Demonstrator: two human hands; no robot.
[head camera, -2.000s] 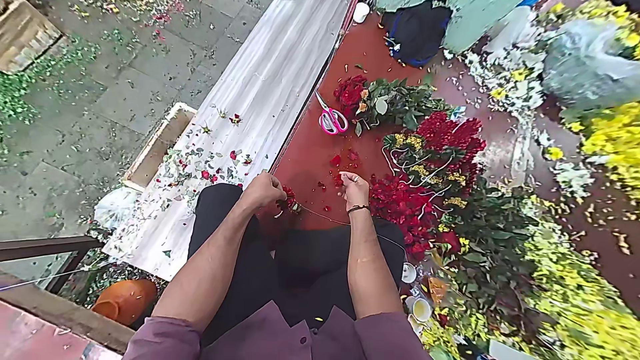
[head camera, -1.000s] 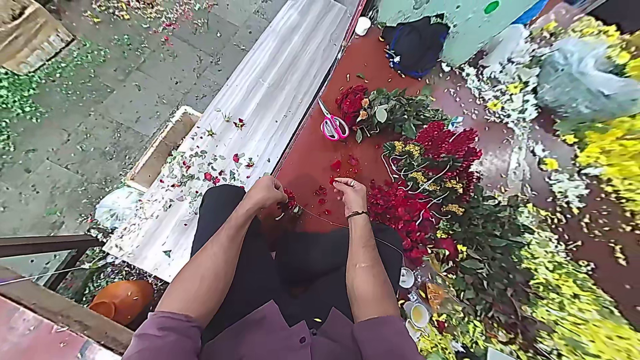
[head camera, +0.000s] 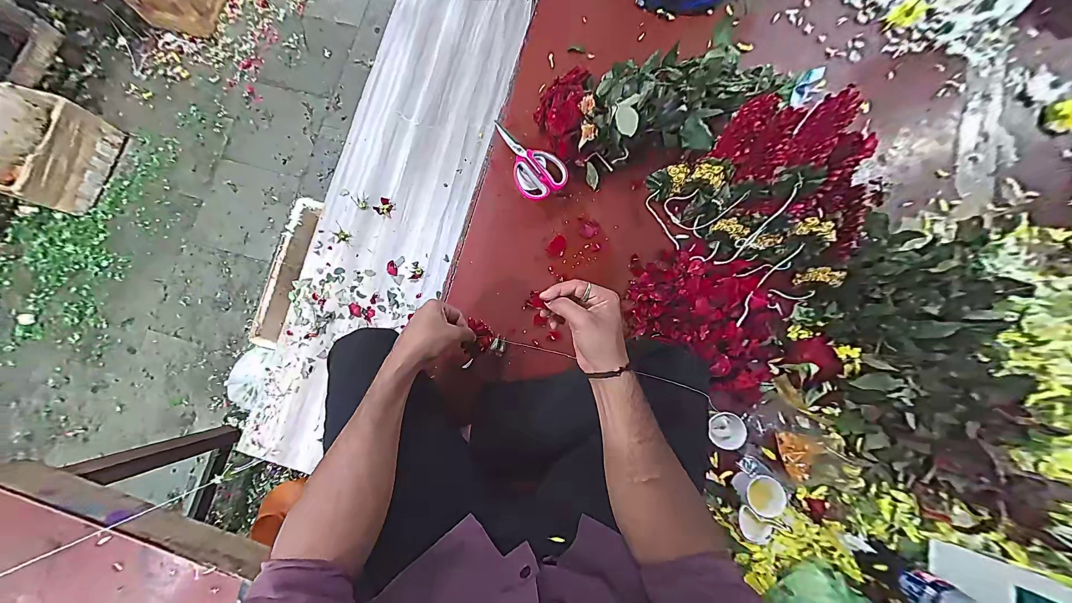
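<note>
My left hand is closed on the end of a small bunch of red petals strung on a white thread. From that bunch the thread runs right, below my right hand, over my lap to a white spool. Thumb and forefinger of my right hand pinch something small, with red petals just left of the fingertips. Beyond the hands lie scissors with pink-rimmed handles, their blades apart. A heap of loose red petals is right of my right hand, below tied bunches of red flowers.
Leafy rose stems lie on the red surface. A white cloth strip with scattered petals borders it on the left. Small cups stand near my right elbow, among yellow flowers. A wooden crate is far left.
My right hand stays near the same spot, its fingers slightly shifted beside the red petals. My left hand keeps its place on the strung bunch. Nothing else has plainly moved.
</note>
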